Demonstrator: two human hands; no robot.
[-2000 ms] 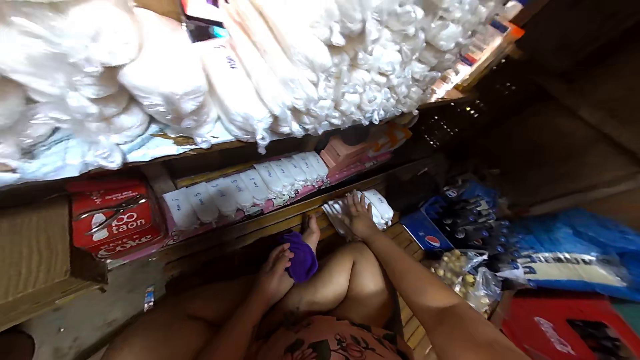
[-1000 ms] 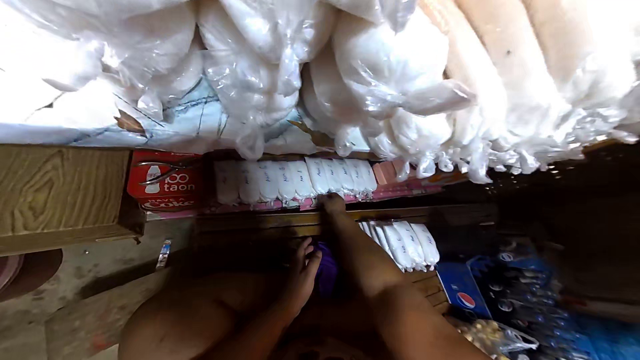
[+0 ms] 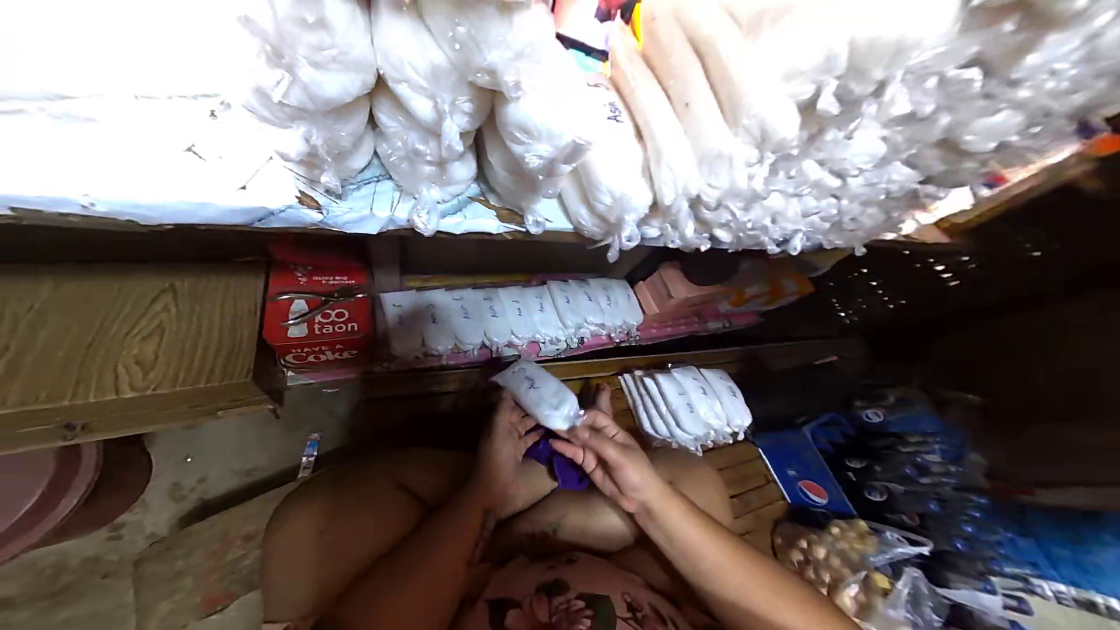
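A small clear plastic bag of white contents [image 3: 540, 394], bearing handwriting, lies tilted above my hands. My right hand [image 3: 612, 459] pinches its gathered lower end between thumb and fingers. My left hand [image 3: 507, 446] is under the bag's left side, fingers partly curled; whether it grips the bag is unclear. A purple cloth [image 3: 567, 468] lies between my hands, over my lap. Beyond them, a row of similar filled bags [image 3: 497, 317] stands side by side on a pink patterned surface. To the right, several more bags [image 3: 687, 407] lie overlapped on the slatted wooden seat.
Large knotted plastic bags [image 3: 525, 122] crowd the shelf above. A red Coke box [image 3: 317, 319] with scissors on it sits left, beside a wooden board [image 3: 131, 337]. At right are a blue Pepsi crate [image 3: 809, 486], bottles [image 3: 884, 437] and a bag of small brown items [image 3: 827, 556].
My right hand has moved back from the row of bags to my lap, where it now holds one filled bag. My left hand has come up beside it.
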